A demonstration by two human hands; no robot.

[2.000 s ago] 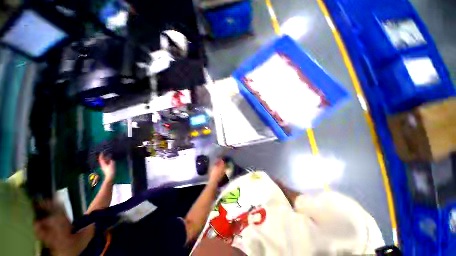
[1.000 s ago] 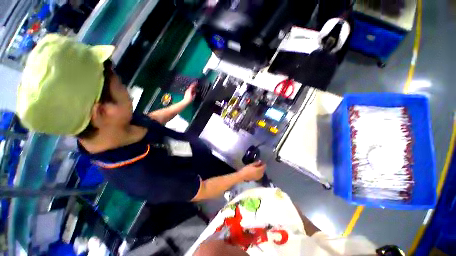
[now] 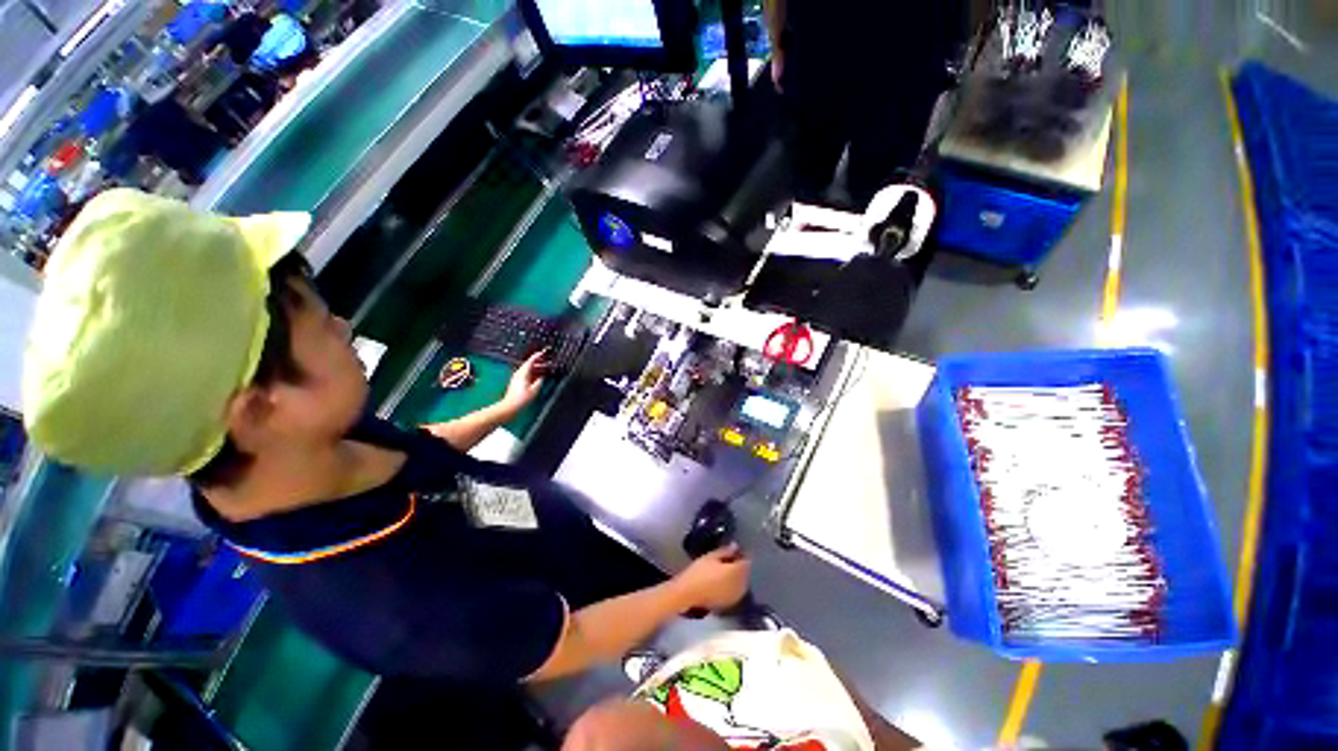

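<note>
Neither of my hands can be made out. Bare skin at the bottom edge looks like part of my arm, beside my white top with a red and green print. Nearest in front is a blue plastic tote (image 3: 1196,514) at the right, filled with rows of white wire leads (image 3: 1057,499) with dark red ends. It overlaps the right side of a white-topped cart (image 3: 866,492). Left of the cart is a bench machine (image 3: 668,396) with yellow parts and a small lit display (image 3: 768,411).
A co-worker in a yellow-green cap (image 3: 154,330) has one hand by the keyboard (image 3: 521,335) and the other near a black mouse (image 3: 710,528). Red rings (image 3: 788,343) lie by the machine. Another cart (image 3: 1027,176) stands behind; blue crates (image 3: 1299,367) line the right edge.
The view has swung and sharpened. The tote sits farther right in the picture than two seconds ago. The co-worker's cap and face are now in view, with hands still at keyboard and mouse.
</note>
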